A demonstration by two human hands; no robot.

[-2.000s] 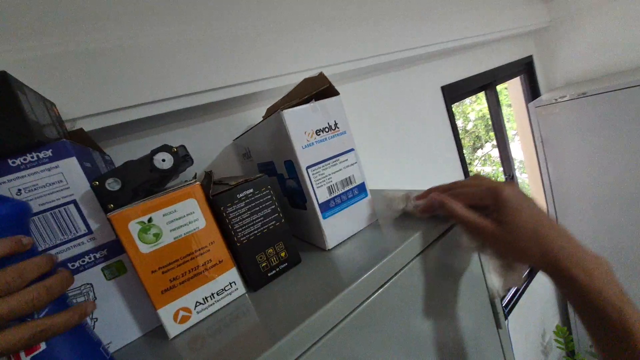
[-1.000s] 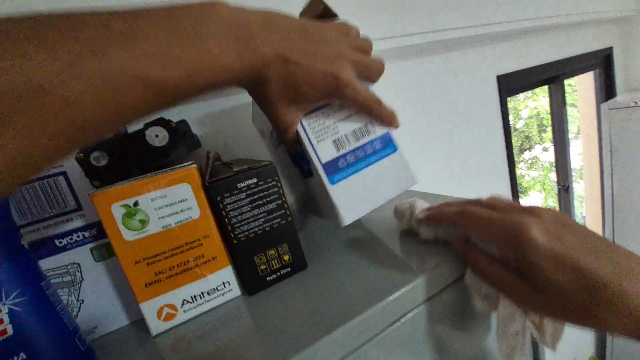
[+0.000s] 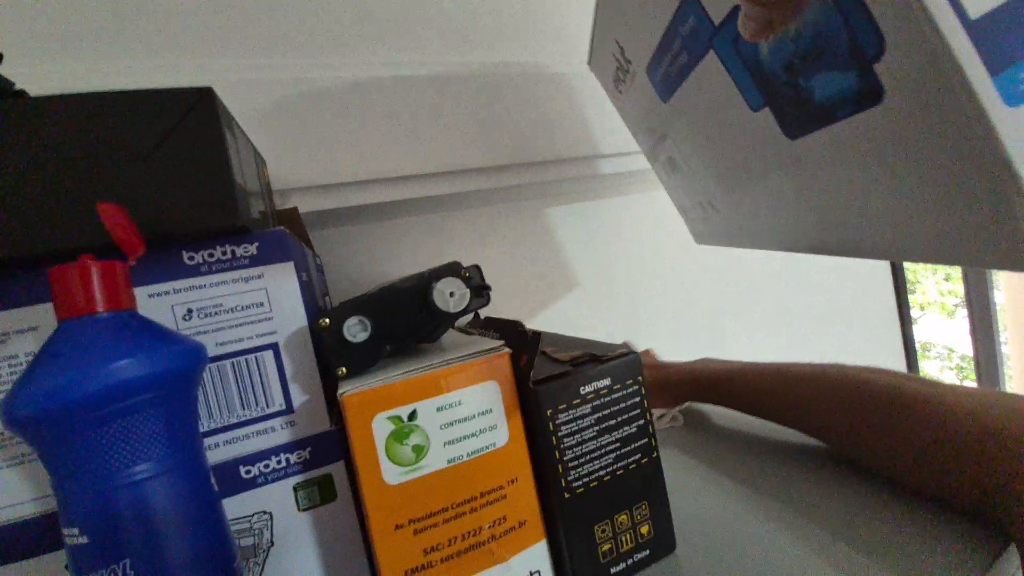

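Note:
A white and blue toner cartridge box (image 3: 800, 160) hangs tilted in the air at the upper right. My left hand (image 3: 770, 18) grips it; only a fingertip shows against its side. My right hand (image 3: 660, 382) is low over the grey cabinet top, mostly hidden behind a black carton (image 3: 604, 464). A bit of pale cloth (image 3: 668, 418) shows just below that wrist. Left of the black carton is an orange and white carton (image 3: 448, 464), with a black toner cartridge (image 3: 404, 316) lying on top of it.
A blue plastic bottle (image 3: 120, 432) with its red flip cap raised stands at the left front. Behind it are stacked Brother boxes (image 3: 232, 320) under a dark box (image 3: 120, 168). The grey cabinet top (image 3: 744, 496) extends right; a window (image 3: 940, 320) and white wall lie beyond.
The white and blue box, standing on the cabinet two seconds ago, is now lifted and held at the upper right. My right hand has moved behind the black carton. The view has come closer to the cartons.

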